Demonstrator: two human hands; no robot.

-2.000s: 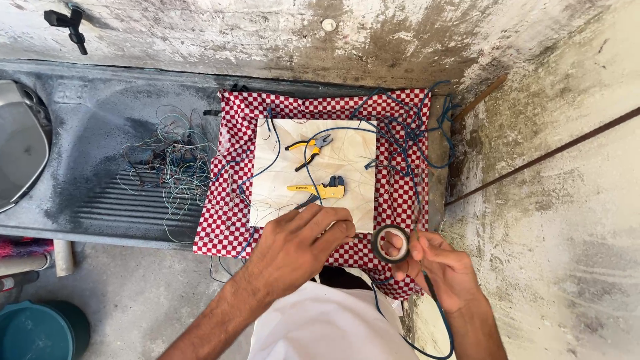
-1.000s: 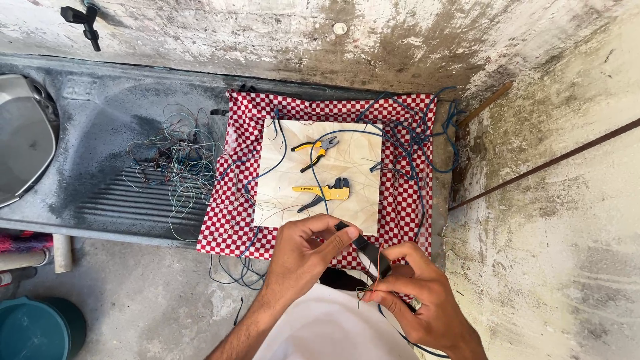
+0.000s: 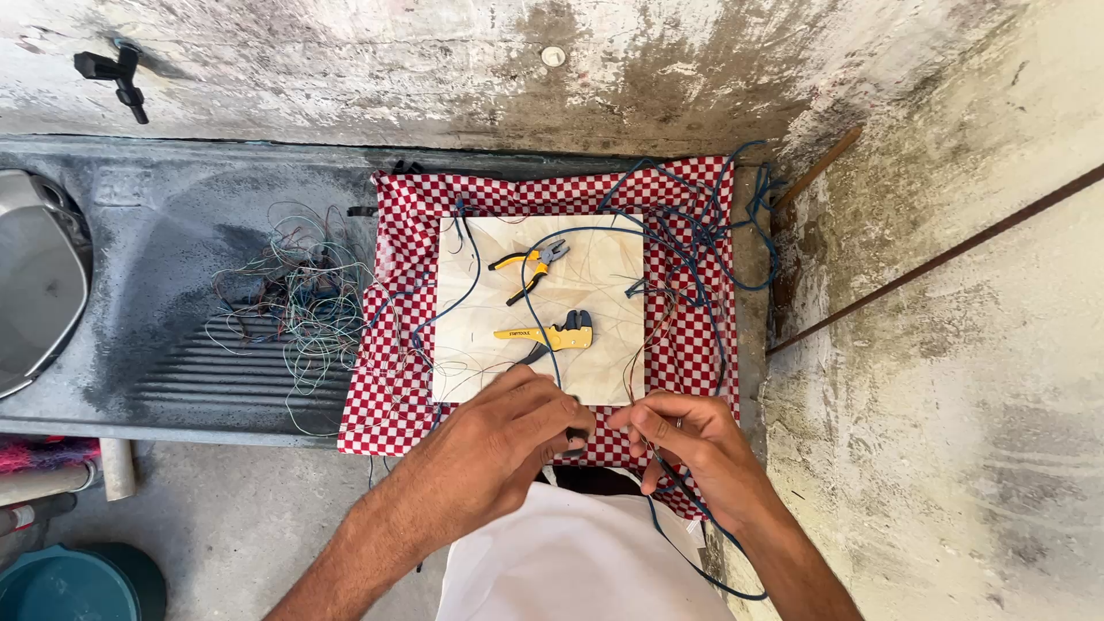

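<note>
My left hand is closed on a roll of black electrical tape, mostly hidden by the fingers. To its right, my right hand pinches thin wires that fan out above the fingertips, with a dark-wrapped part and the blue cable running down below. Beyond both hands, on a cream tile, lie yellow-and-black combination pliers and a yellow wire stripper. A loop of blue cable crosses the tile and the stripper. The tile rests on a red-and-white checkered cloth.
Tangled thin wires lie on the ribbed part of a grey sink. Blue cable coils lie at the cloth's back right. A black tap sticks out from the stained wall. A teal bucket stands on the floor at lower left.
The tape, held between both hands one second ago, is now inside my left hand, and the hands are farther apart. Two seconds ago the roll was by my right hand.
</note>
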